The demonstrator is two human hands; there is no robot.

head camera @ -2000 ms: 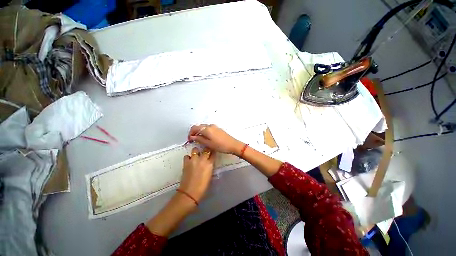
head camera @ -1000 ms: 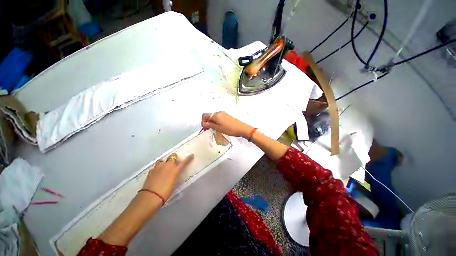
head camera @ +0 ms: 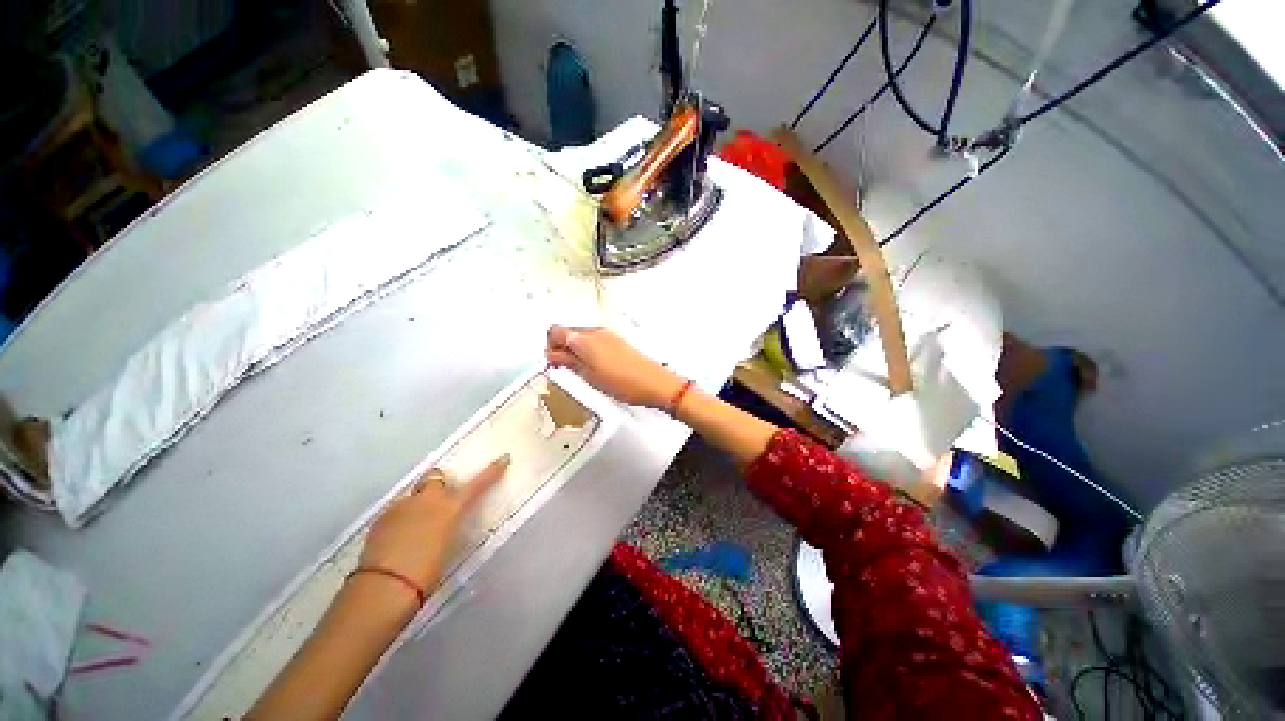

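Note:
The cream pattern template (head camera: 524,448) lies on a white-edged fabric strip (head camera: 599,431) that runs from the lower left towards the table's front edge. A brown patch shows at the template's far right end. My left hand (head camera: 417,530) lies flat on the template with the index finger stretched out, pressing and holding nothing. My right hand (head camera: 592,361) is at the strip's far right corner with its fingertips pinched together. The thin marking stick between them is barely visible.
A pile of white strips (head camera: 233,345) lies along the far side of the pale table (head camera: 331,423). An iron (head camera: 657,211) stands on white cloth at the back right. Two red-pink sticks (head camera: 113,651) lie beside crumpled cloth (head camera: 40,620) at left. A fan (head camera: 1223,592) stands at lower right.
The view has swung right. My right hand has moved along the strip's far edge to its right end. My left hand has let its grouping with the right hand go and lies apart, finger extended.

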